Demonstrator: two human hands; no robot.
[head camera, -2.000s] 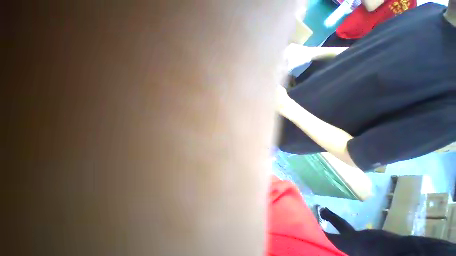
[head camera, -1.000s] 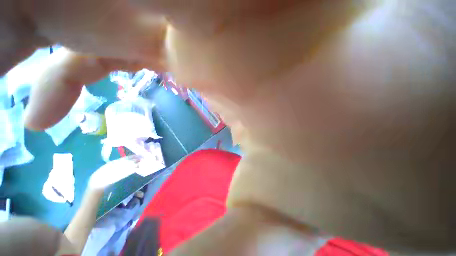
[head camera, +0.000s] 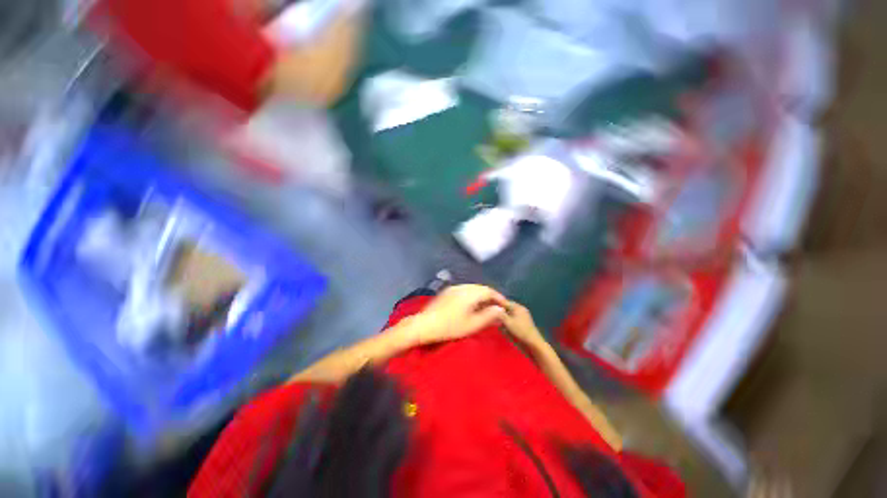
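My left hand (head camera: 455, 312) and my right hand (head camera: 517, 318) rest together against my red shirt, just below the green bench (head camera: 418, 160). The left hand overlaps the right, with its fingers together. Most of the right hand's fingers are hidden. No held object shows. On the bench, a crumpled white cloth (head camera: 540, 185) lies near a small yellowish bottle (head camera: 502, 146) and a red-handled tool (head camera: 476, 186). Red retail boxes (head camera: 637, 321) stand in a row at the right, with flaps open. The frame is blurred.
A blue crate (head camera: 92, 345) with mixed scraps stands on the floor at the left. Another person's red sleeve (head camera: 190, 49) and hand show at the upper left. Whitish packaging (head camera: 530, 58) lies farther back on the bench. Brown cartons (head camera: 827, 340) are at the right.
The large blurred skin surfaces close to the camera are gone. The view has turned to the bench front, crate and red boxes. My hands now show together at my shirt.
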